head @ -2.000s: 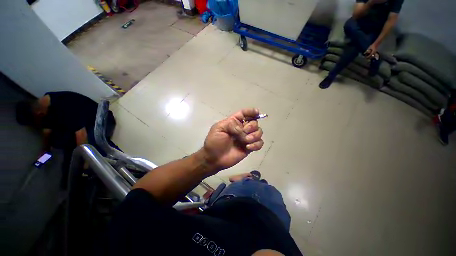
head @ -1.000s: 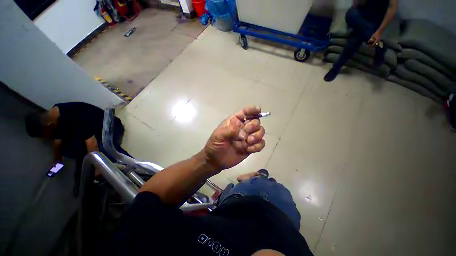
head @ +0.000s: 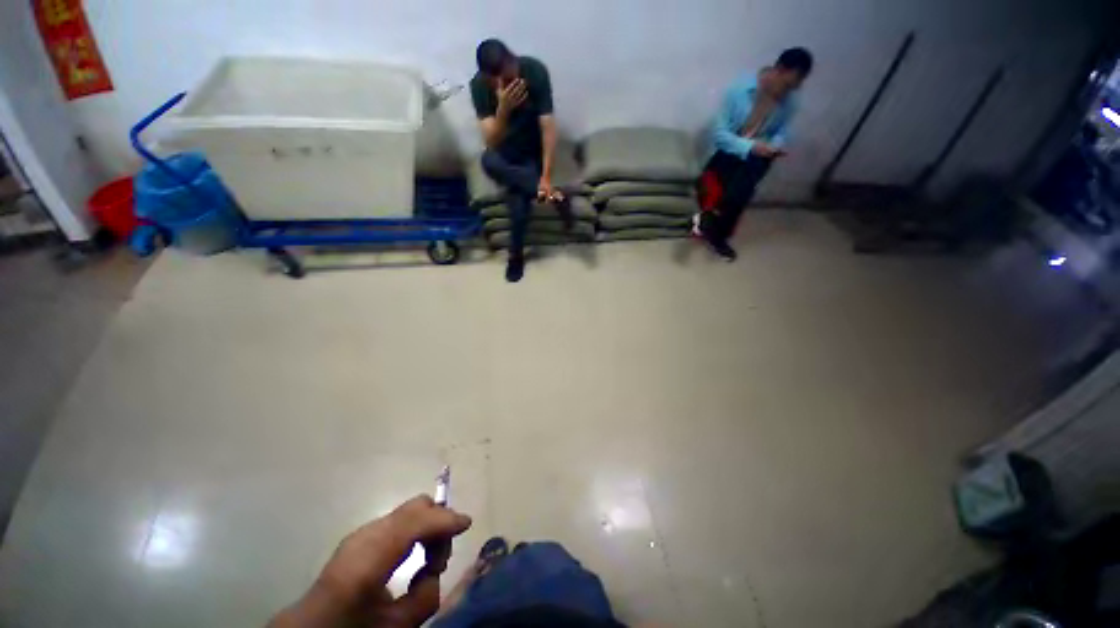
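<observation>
My left hand is at the bottom, left of centre, cut off by the lower edge. Its fingers are closed on a cigarette, a short white stick that points up, its tip standing free above the fingers. The hand is left of my knee in blue cloth. A dark sandal shows between them. My right hand is out of the picture.
A blue trolley carries a large off-white tub by the far wall. Blue and red buckets stand left. Two people sit against the wall; stacked sacks lie between them. A green bin stands right.
The view has swung up and right. The tub, both seated people and the bin now show; the person with the phone and the metal tubes are gone. My hand sits lower; the cigarette points up.
</observation>
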